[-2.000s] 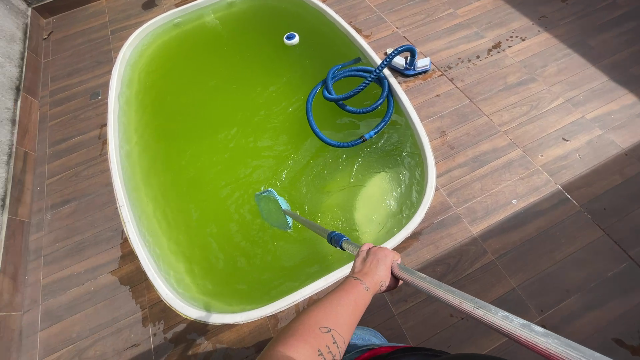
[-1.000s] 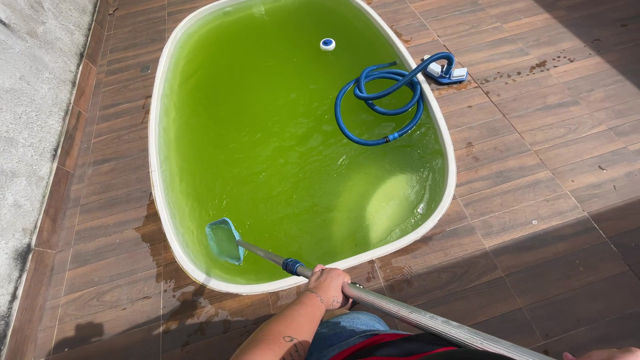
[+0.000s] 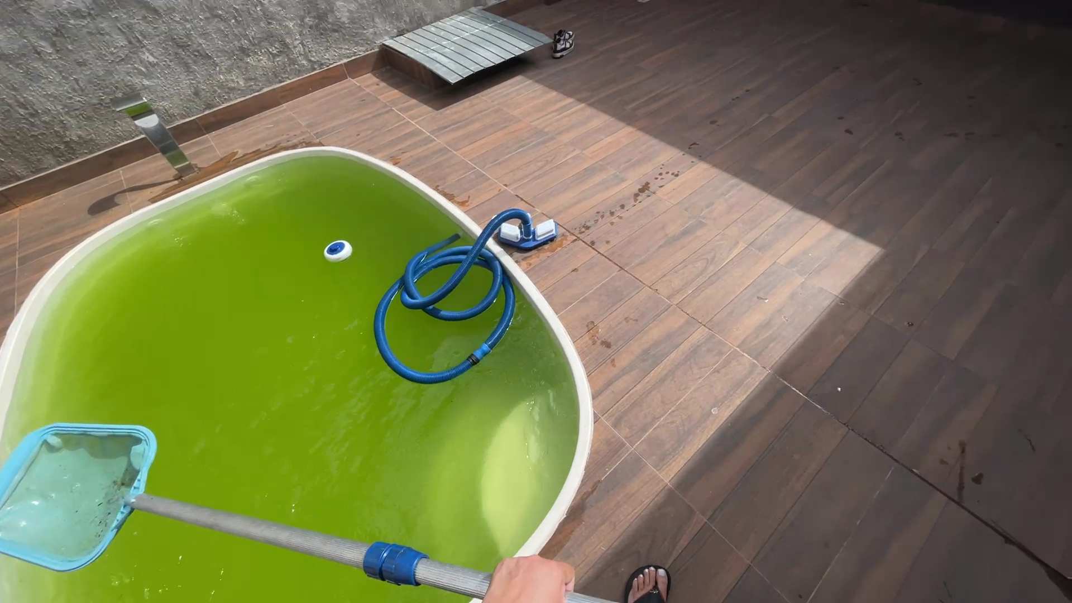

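At the bottom edge, my left hand (image 3: 529, 579) is closed around the ribbed metal telescopic pole (image 3: 268, 529), just to the right of its blue locking collar (image 3: 392, 564). A light blue leaf skimmer net (image 3: 74, 494) is fixed to the pole's far end, at the left edge of the view, with dark bits on its mesh. The net appears above the green pool water (image 3: 251, 360). The pole's near end runs out of view at the bottom. My right hand is out of view.
A coiled blue hose (image 3: 381, 335) floats by the white pool rim (image 3: 578, 377), joined to a vacuum head (image 3: 532, 234) on the wood-look tiles. A round white-and-blue float (image 3: 337, 250), a metal spout (image 3: 155, 134), a slatted panel (image 3: 469, 43), shoes (image 3: 563, 43) and a sandalled foot (image 3: 647, 584) also show.
The skimmer net, at the water near the pool's near edge a second ago, now appears raised above it. My left hand still holds the pole. The view has swung right and up.
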